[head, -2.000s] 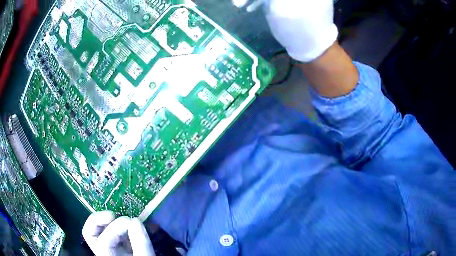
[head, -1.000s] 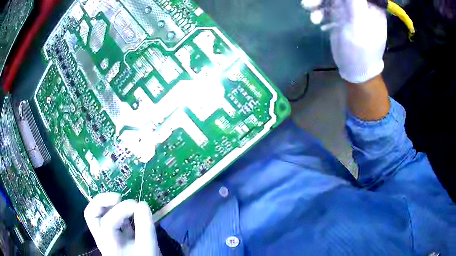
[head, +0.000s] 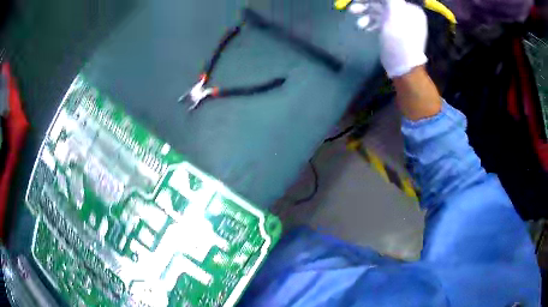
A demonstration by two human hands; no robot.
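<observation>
A large green printed circuit board (head: 150, 222) lies solder side up at the lower left, its lower part cut off by the frame. My right gloved hand (head: 402, 36) is at the top right, beyond the board and not touching it. It is closed around a tool with a yellow rear end (head: 441, 10), apparently the soldering iron; its tip is out of frame. Another yellow bit (head: 342, 3) shows left of the fingers. My left hand is not in view.
Side cutters (head: 199, 93) lie open on the green mat (head: 240, 144), beside a slim black stick (head: 294, 40). Red strips stand at the left edge (head: 14, 126) and right edge (head: 521, 90). A black cord (head: 315, 180) and yellow-black floor tape (head: 384, 168) show below the mat's edge.
The view has swung up and right. The board sits lower in the picture, the cutters and black stick have come into view, and my left hand with its thin wire has left it.
</observation>
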